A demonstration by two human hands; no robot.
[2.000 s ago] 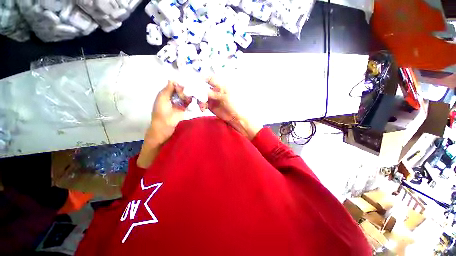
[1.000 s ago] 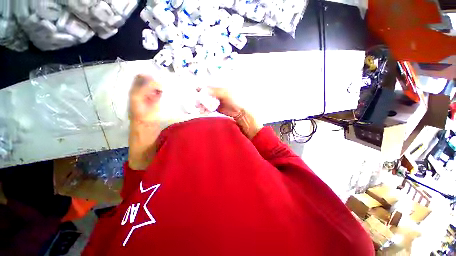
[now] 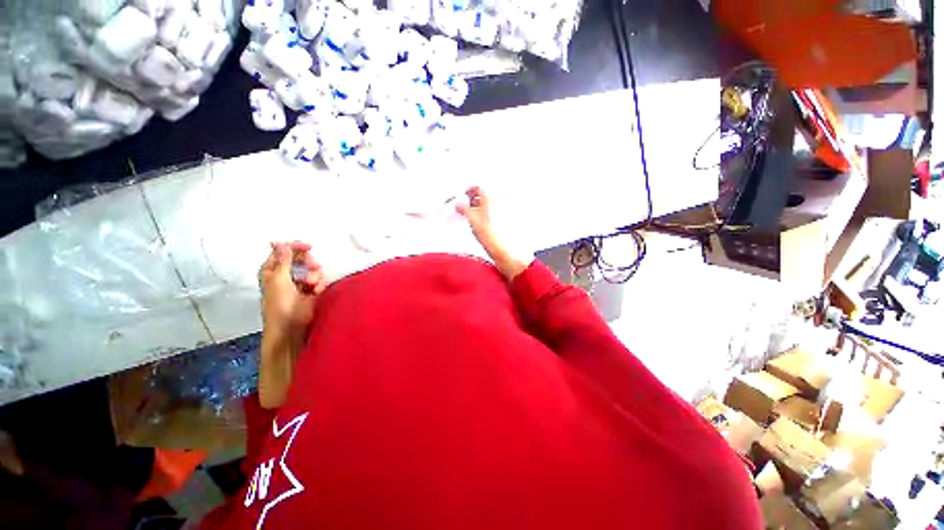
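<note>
A loose pile of white pieces with blue marks (image 3: pixel 357 78) lies on the black surface beyond the white bench top (image 3: pixel 559 155). My left hand (image 3: pixel 290 282) is near the bench's front edge with fingers curled; a small greyish spot shows between them, too blurred to name. My right hand (image 3: pixel 478 215) is at the right, over the bench, thumb and finger close together by a faint white shape. Pale outlines show on the bench between my hands, but glare hides what they are. I cannot tell whether either hand holds a piece.
Bulging clear bags of white pieces (image 3: pixel 114 67) stand at far left, and another bag (image 3: pixel 518 23) lies right of the pile. A crinkled clear bag (image 3: pixel 98 243) lies on the bench at left. A black cable (image 3: pixel 639 135) crosses at right. A carton with bluish bits (image 3: pixel 181 399) is below left.
My hands have moved apart: the left towards the bench's front edge, the right slightly right. The view has shifted, so the pile and bags appear farther left.
</note>
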